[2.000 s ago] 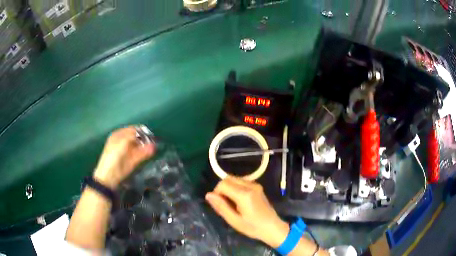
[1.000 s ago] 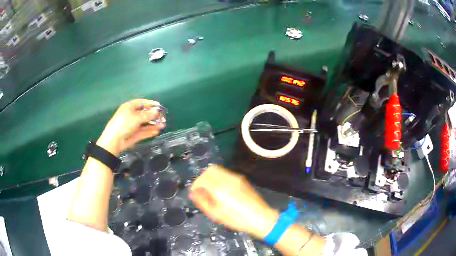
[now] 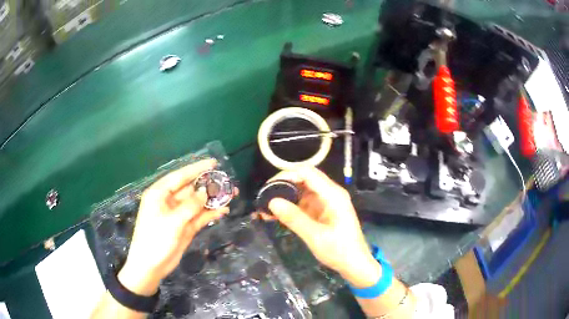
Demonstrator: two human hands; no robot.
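My left hand (image 3: 168,218) holds a round silver module (image 3: 216,189) by its edge, its shiny internals facing up. My right hand (image 3: 324,215) holds a flat black disc (image 3: 278,195) between thumb and fingers, just right of the module. The two parts do not touch. Both hands are above the clear blister tray (image 3: 234,269), whose round pockets hold dark discs. My hands and wrists hide part of the tray.
Tape roll (image 3: 268,149) with tweezers across it, pen (image 3: 348,146) and digital meter (image 3: 316,86) stand ahead. The black fixture (image 3: 418,209) with red-gripped clamps (image 3: 445,99) is at right. Loose modules (image 3: 169,62) lie on the green belt (image 3: 125,112). White paper (image 3: 70,277) is at left.
My left hand has moved towards my right hand, with the module turned face up. My right hand has turned and now shows a black disc in its fingers. The camera view has shifted.
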